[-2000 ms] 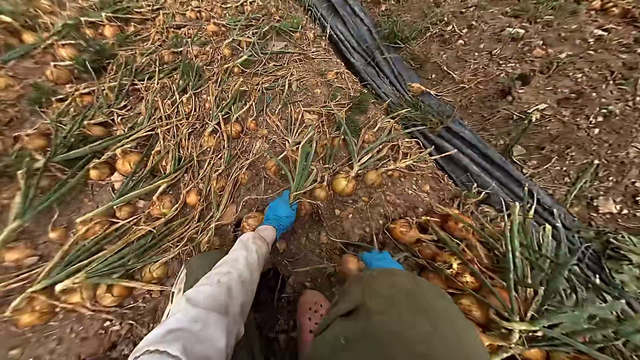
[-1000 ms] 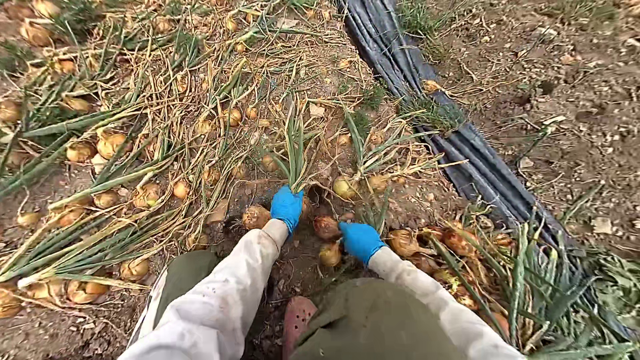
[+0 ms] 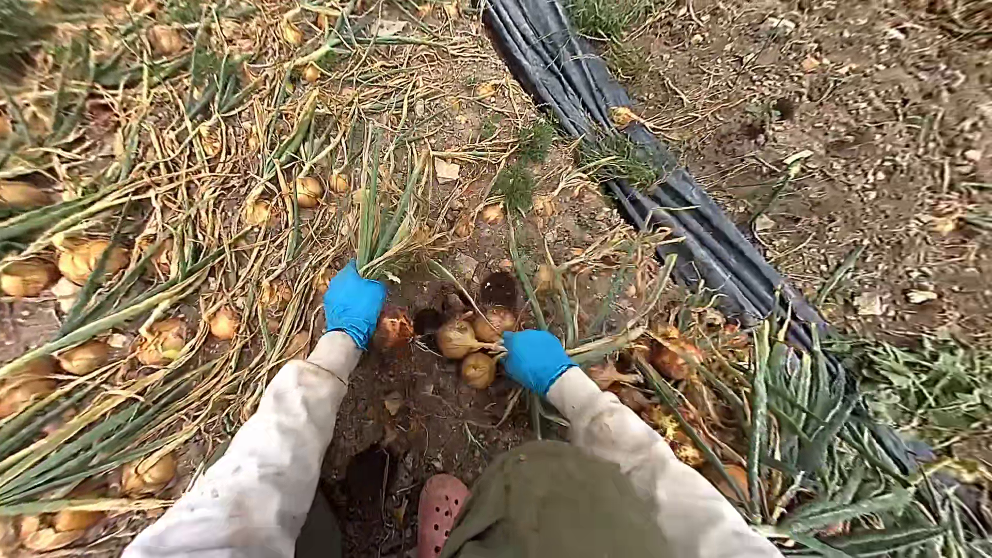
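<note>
My left hand, in a blue glove, is closed around a bunch of green onion leaves that stick up past its fingers. A reddish-brown onion lies just right of that hand. My right hand, gloved in blue too, grips the necks of several yellow onions; their bulbs hang together at its left, over dark soil. Leaves from these onions extend to the right of the hand. The fingertips of both hands are partly hidden.
Many yellow onions with long leaves lie across the ground at left. Bunched black plastic sheeting runs diagonally at right. A pile of onions and green leaves is at lower right. A pink clog shows at the bottom.
My right hand, low beside the knee two seconds ago, came up beside the onions near the middle and now has several by their necks. My left hand still holds green leaves.
</note>
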